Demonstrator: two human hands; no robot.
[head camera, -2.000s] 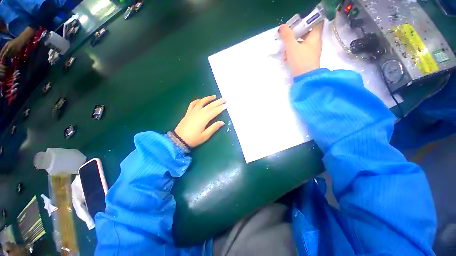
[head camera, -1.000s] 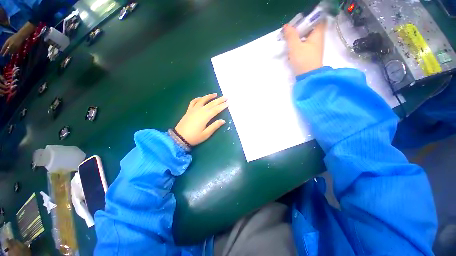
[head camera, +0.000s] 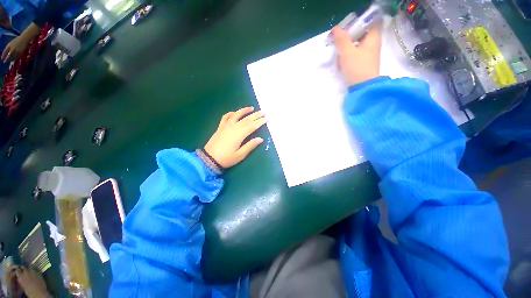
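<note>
My right hand (head camera: 358, 57) holds the dispensing syringe (head camera: 362, 22) over the far part of the white paper sheet (head camera: 305, 116). The syringe is blurred, and its tip cannot be made out. My left hand (head camera: 236, 138) lies flat on the dark green bench (head camera: 174, 75) with its fingers spread and nothing in it. Its fingertips touch the left edge of the paper. Several small electronic modules lie scattered on the left of the bench, one of them (head camera: 99, 136) nearest my left hand.
The grey glue dispenser controller (head camera: 451, 29) with a red light stands at the right. A plastic bottle (head camera: 73, 181), a smartphone (head camera: 108, 212) on a white tissue and a long clear bag (head camera: 73, 244) lie at left. Other people's hands (head camera: 20, 45) show at the far left.
The modules on the bench have shifted towards the left. My right hand with the syringe has moved slightly right. Another person's hand has appeared at the lower left. My left hand has hardly moved.
</note>
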